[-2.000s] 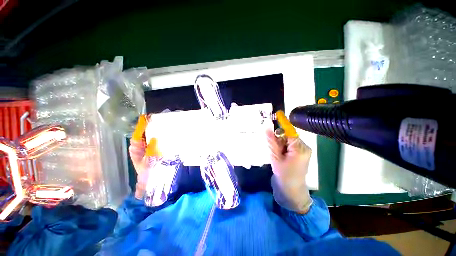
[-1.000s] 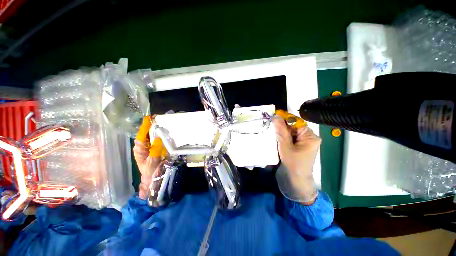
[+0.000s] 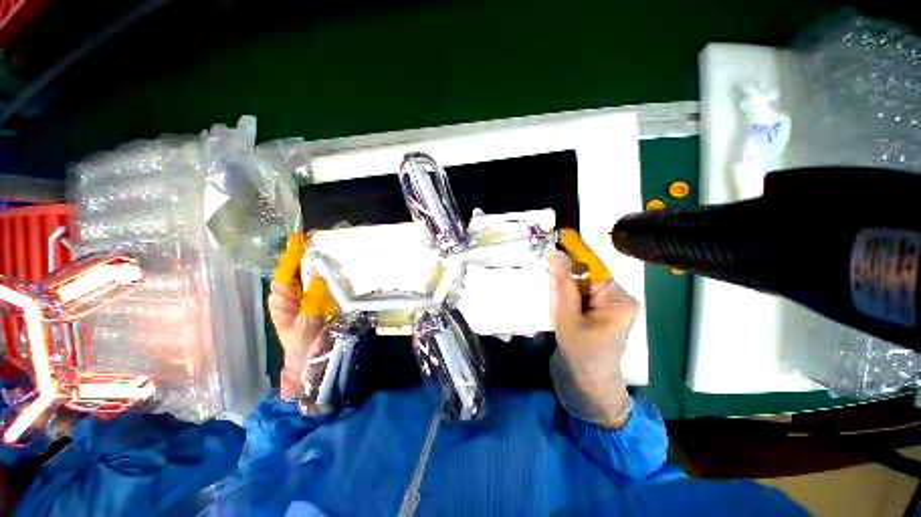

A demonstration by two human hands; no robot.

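Note:
The chrome balloon-shaped lamp (image 3: 449,348) lies unlit across a pale white pad (image 3: 505,293), its chrome lobes pointing up and down. My left hand (image 3: 298,313), with orange finger cots, grips the left end of the lamp and pad. My right hand (image 3: 594,318), gloved in clear film with an orange cot on the index finger, has its fingertips at the lamp's right end fitting (image 3: 550,236); what lies between thumb and finger is too small to tell. The black electric screwdriver (image 3: 727,234) hangs to the right, its nose apart from the fitting.
A white-framed black panel (image 3: 611,172) lies under the work. Crumpled clear plastic (image 3: 247,207) and bubble-wrap packaging (image 3: 141,202) are at left, with a glowing lamp (image 3: 101,389) and red crate (image 3: 25,237). A white foam slab (image 3: 727,121), orange discs (image 3: 679,189) and more bubble wrap (image 3: 858,111) are at right.
The lamp was glowing bright white two seconds ago and is now unlit. My right index finger has tilted downward since one second ago. The screwdriver has shifted slightly right. My left hand has barely moved.

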